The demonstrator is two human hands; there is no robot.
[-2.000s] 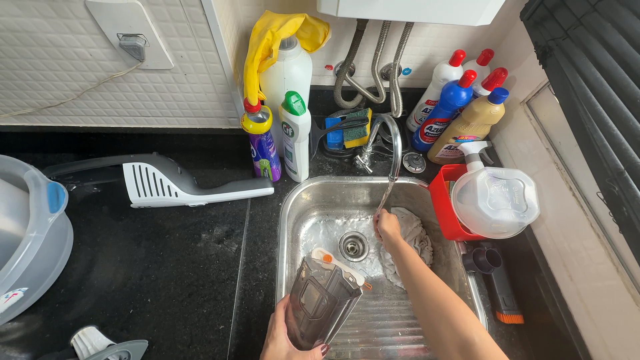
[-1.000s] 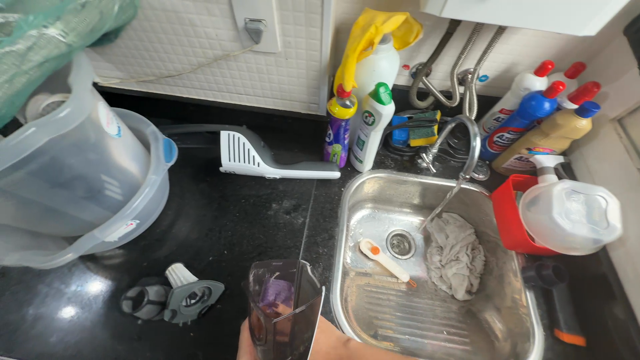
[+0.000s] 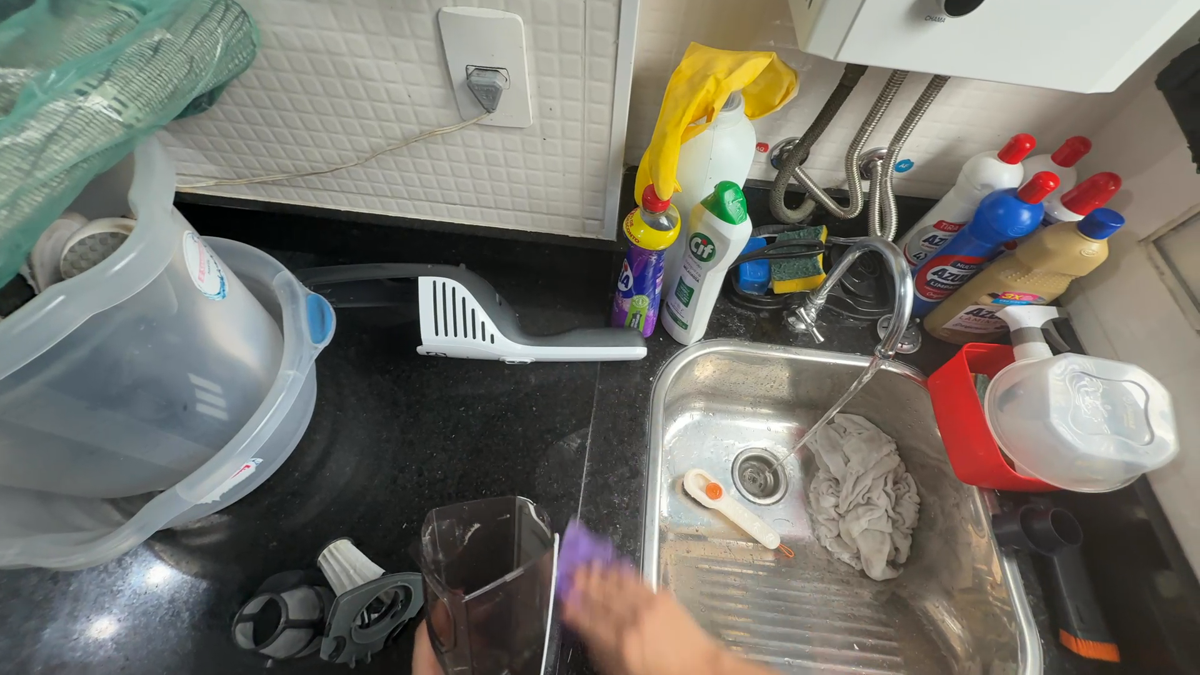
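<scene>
My left hand (image 3: 425, 652), mostly hidden at the bottom edge, is closed around a dark transparent plastic vacuum dust container (image 3: 487, 572) with its opening upward. Blurred, my right hand (image 3: 626, 614) has a purple sponge or cloth (image 3: 583, 553) in its fingers at the container's right outer side. Left of the container lie a grey filter frame (image 3: 375, 609), a white pleated filter (image 3: 349, 565) and a dark mesh cup (image 3: 279, 621). In the steel sink (image 3: 797, 647), a white plastic piece with an orange button (image 3: 736, 514) rests beside the drain, near a wet grey cloth (image 3: 861, 497).
Water runs from the tap (image 3: 898, 281). Nested clear tubs (image 3: 305, 394) stand at left, a white and grey handheld vacuum body (image 3: 506, 328) behind. Cleaning bottles (image 3: 708, 267) stand behind the sink. A red caddy (image 3: 961, 422) and a brush attachment (image 3: 1064, 572) are at right.
The dust container has moved left from over the sink to the counter side. My right hand has left the tap and now holds the purple item, seen inside the container one second ago. The view has shifted left.
</scene>
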